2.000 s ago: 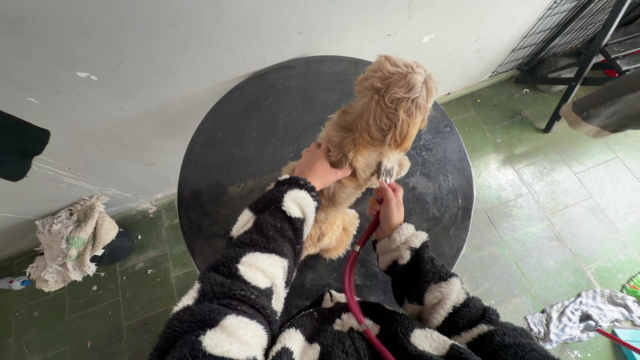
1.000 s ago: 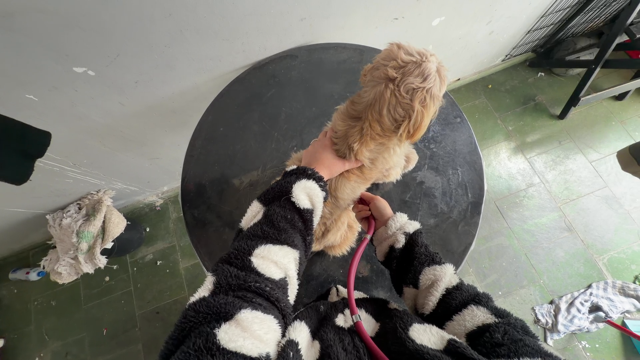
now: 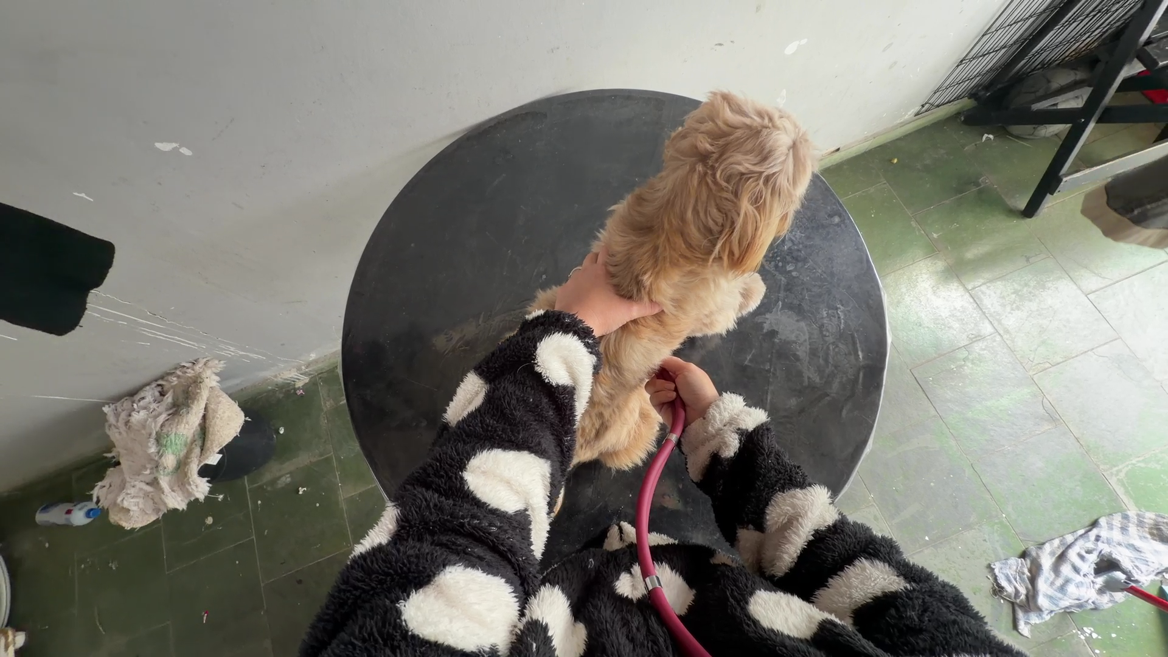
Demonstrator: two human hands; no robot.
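Observation:
A small curly-haired tan dog (image 3: 693, 237) sits upright on a round black table (image 3: 456, 246), its head toward the wall. My left hand (image 3: 602, 297) lies against the dog's side and back, thumb spread across its fur. Low beside the dog's body, my right hand (image 3: 683, 388) has curled fingers around the end of a dark red cable or hose (image 3: 650, 493) with metal bands. The end of it is hidden by my fingers and the fur. Black fleece sleeves with white spots cover both my arms.
A painted wall (image 3: 274, 109) runs behind the table. Left on the floor are a ragged cloth (image 3: 164, 438) on a dark object and a plastic bottle (image 3: 68, 514). At right are a black metal frame (image 3: 1086, 119) and a checked cloth (image 3: 1086, 566) on green tiles.
My right hand has moved down from the dog's chest, where metal clipper-like teeth showed two seconds ago, to its lower side. My left hand stays on the dog.

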